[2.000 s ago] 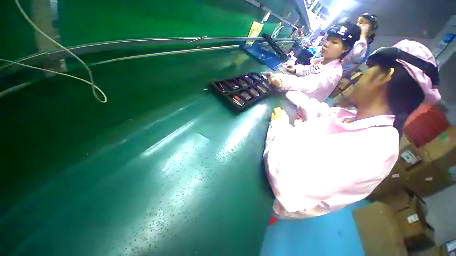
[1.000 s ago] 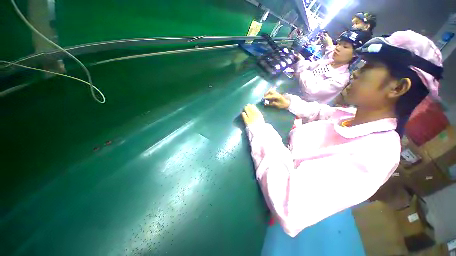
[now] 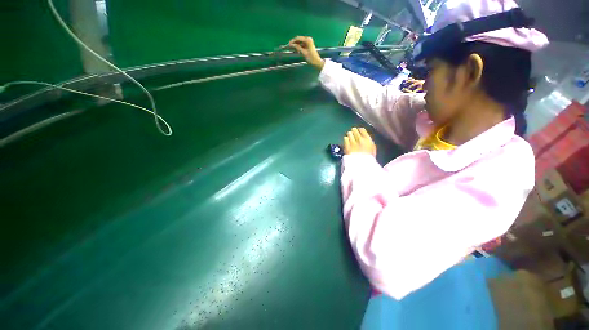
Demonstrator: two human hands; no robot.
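Neither of my hands is in the picture. The green bench top (image 3: 258, 213) lies nearest in front of me, with small dark specks and bright glare on it. A small dark unit (image 3: 335, 151) lies on the bench at the fingers of a neighbouring person's hand (image 3: 359, 142). That person's other hand (image 3: 306, 49) is raised at the metal rail (image 3: 213, 60) along the back panel; what it holds, if anything, is too small to tell.
The person in a pink smock (image 3: 439, 213) sits at the bench's right edge. A pale cable (image 3: 139, 84) hangs in a loop at the upper left. A blue tray-like thing (image 3: 368, 69) lies farther along. Cardboard boxes (image 3: 558, 203) stand at the right.
The neighbour has leaned forward and raised one hand to the rail. The black tray at the far end no longer shows. The dark unit now shows beside the other hand. The view has shifted slightly.
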